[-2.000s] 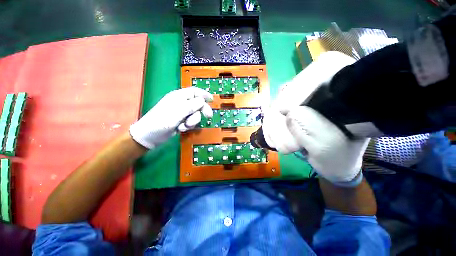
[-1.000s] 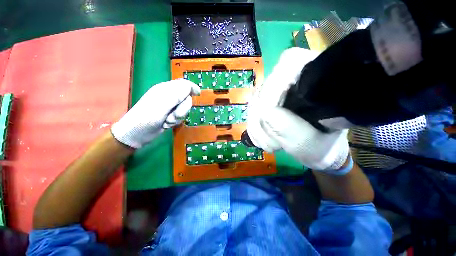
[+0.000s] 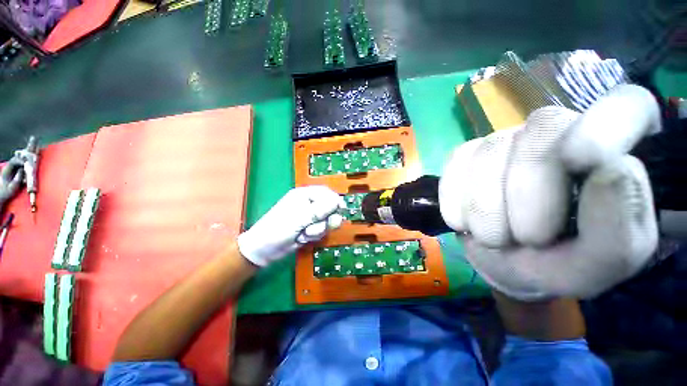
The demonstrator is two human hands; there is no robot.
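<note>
An orange-brown fixture [image 3: 365, 288] holds three green circuit boards, one per pocket. The top board [image 3: 356, 160] and bottom board [image 3: 369, 258] are in full view; the middle board [image 3: 352, 205] is mostly hidden by the screwdriver and my left hand. My right hand [image 3: 554, 200], white-gloved, grips the black electric screwdriver [image 3: 413, 205], its tip end over the middle board. My left hand [image 3: 294, 225], white-gloved, is at that board's left end with fingers closed together; whether they pinch a screw cannot be seen. A black tray [image 3: 348, 98] of loose screws sits at the fixture's top end.
A red mat [image 3: 177, 188] on the left bears green-and-white strips [image 3: 77, 230] and a grey hand tool [image 3: 30, 172]. More boards [image 3: 333, 38] lie on the dark green bench beyond. Silvery ribbed sheets with tan cardboard [image 3: 497, 102] stand right of the fixture.
The view has shifted, showing more bench beyond. The screwdriver has moved from the bottom board's right end to the middle board and lies more level. My left hand has come to the middle board.
</note>
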